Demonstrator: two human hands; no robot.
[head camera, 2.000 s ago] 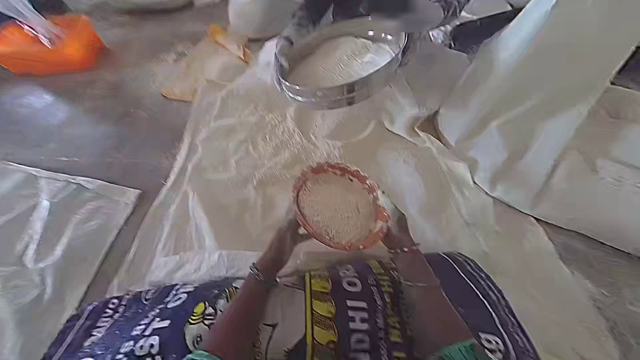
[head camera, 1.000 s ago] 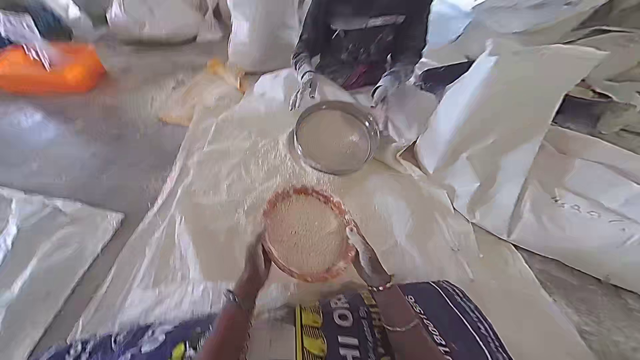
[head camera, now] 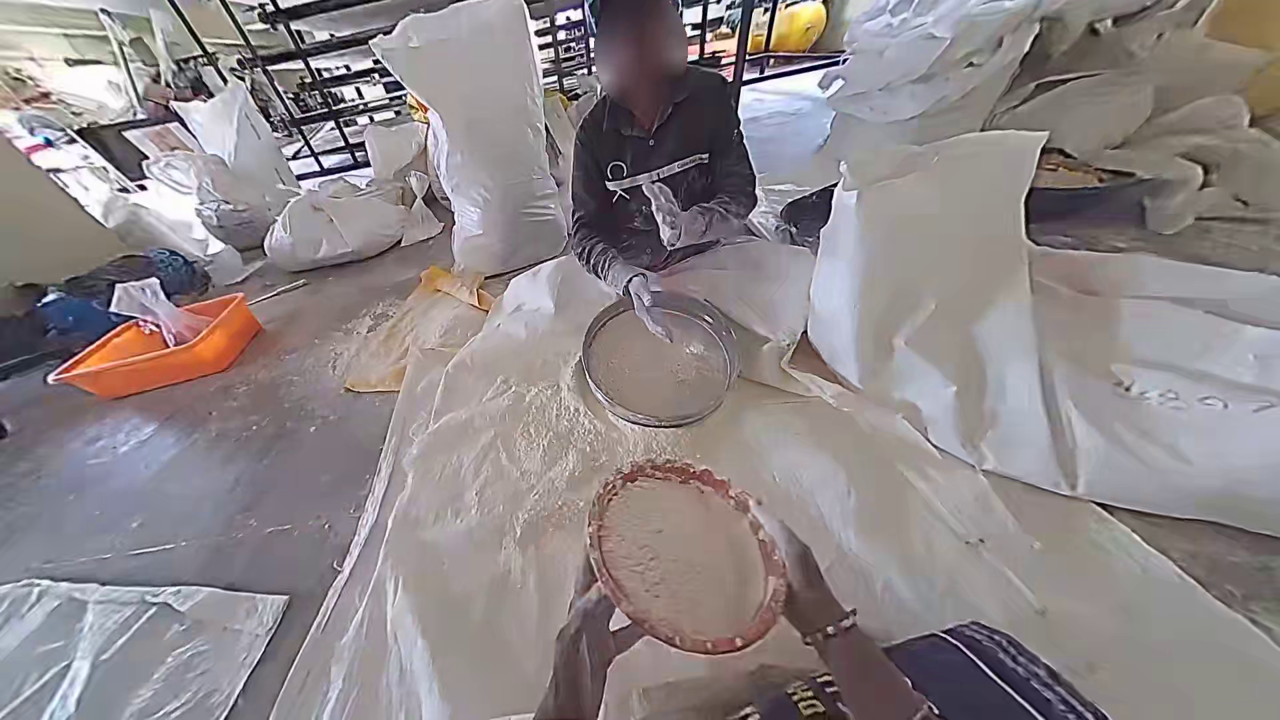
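Note:
Between my hands a round red-rimmed sieve or shallow basket (head camera: 688, 560) is held above a pale sheet, with beige powder or grain spread inside it. My left hand (head camera: 590, 625) grips its lower left edge, and my right hand (head camera: 800, 570) grips the right edge. Just beyond it, a round metal-rimmed sieve (head camera: 660, 362) holds similar beige material. A person (head camera: 660, 170) in a dark shirt sits facing me, with one whitened hand over that metal sieve and the other raised near the chest. Loose pale grains lie on the sheet beside the metal sieve.
The pale sheet (head camera: 480, 600) covers the floor in front of me. An orange tub (head camera: 165, 345) stands at the left, a yellow sack (head camera: 420, 330) lies nearer the middle. White sacks (head camera: 930, 320) fill the right side, and a tall white sack (head camera: 490, 140) stands behind. A dark printed sack (head camera: 980, 680) lies close to me.
The view has tilted up. The person opposite has let go of the metal sieve's rim, which was held two seconds ago; it now sits lower, near the sheet. My hands still hold the red-rimmed one.

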